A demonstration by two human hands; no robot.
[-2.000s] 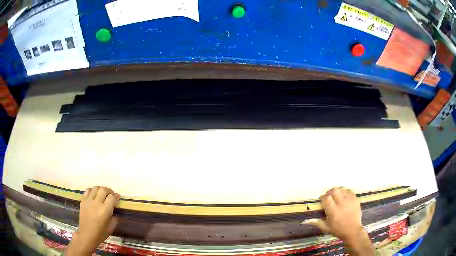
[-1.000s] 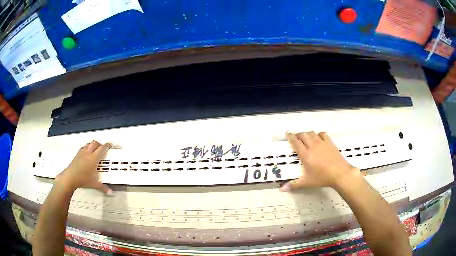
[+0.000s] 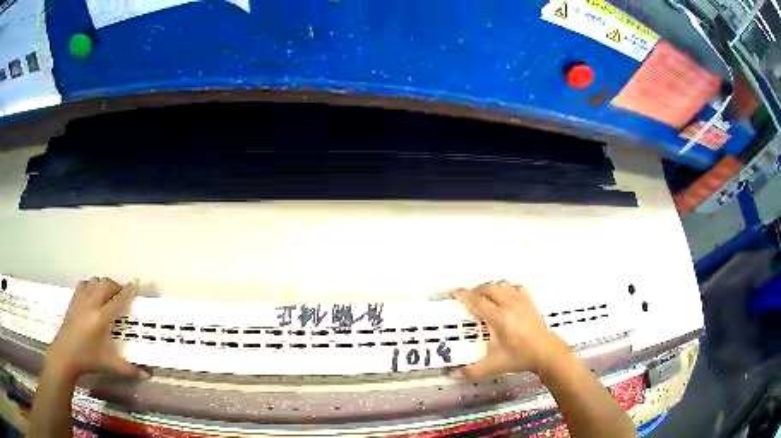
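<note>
A long pale steel-rule die [image 3: 300, 351] with rows of dark slots and handwritten black marks lies flat near the front edge of the cream cutting board [image 3: 342, 248]. My left hand [image 3: 92, 332] grips the die's left part, fingers over the far edge and thumb at the near edge. My right hand [image 3: 503, 332] grips its right part the same way. The die's left end is close to the picture's edge. A wide black strip stack [image 3: 325, 158] lies at the back of the board, with stepped ends.
The blue press beam [image 3: 342, 51] spans the top, with a green button [image 3: 80, 45], a red button [image 3: 580, 76] and paper notices. A brown strip [image 3: 283, 398] and the worn red ledge [image 3: 629, 392] run along the front.
The die was first on edge at the front, then flat with its slotted face up; it now lies nearer the front edge. Both hands moved with it. The view has shifted.
</note>
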